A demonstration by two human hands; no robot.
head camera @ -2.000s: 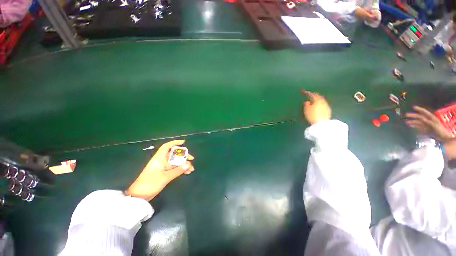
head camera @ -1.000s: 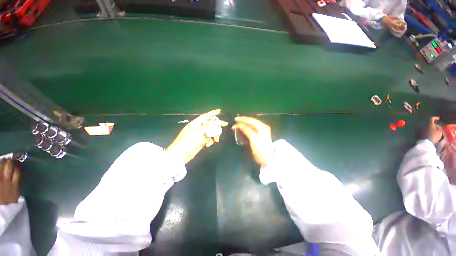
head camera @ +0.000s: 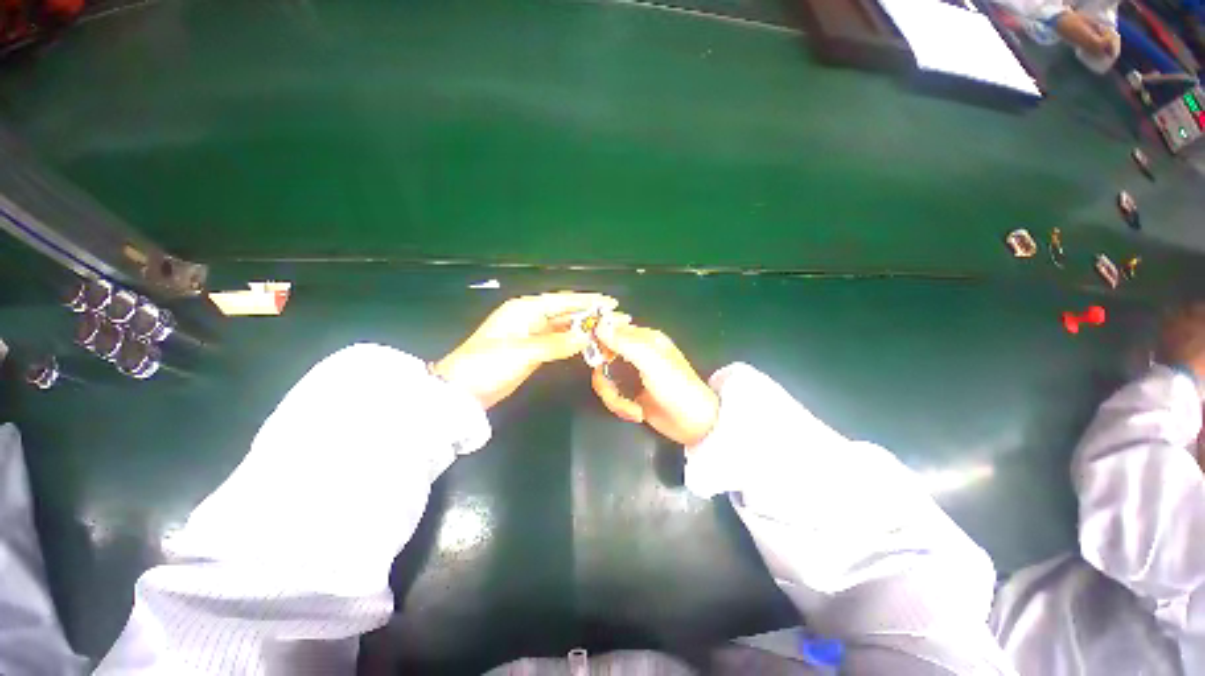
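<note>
A small silvery case (head camera: 593,338) with a yellowish spot is held between my two hands above the green mat, near the middle of the view. My left hand (head camera: 515,346) grips it from the left with its fingertips. My right hand (head camera: 661,380) touches it from the right with thumb and fingers bent around it. The fingers hide much of the case, and I cannot tell whether the right hand holds a separate small part.
Round metal rings (head camera: 122,325) cluster by the metal post (head camera: 165,270) at left. A flat pale piece (head camera: 249,300) and tiny white sliver (head camera: 485,284) lie near the seam. At right lie a squarish frame (head camera: 1020,243), red plug (head camera: 1084,320) and a neighbour's arm (head camera: 1143,442).
My right hand has come from the far right to my left hand and now touches the case. The left hand has risen toward the middle. The view has shifted; the neighbour's hand at left is gone.
</note>
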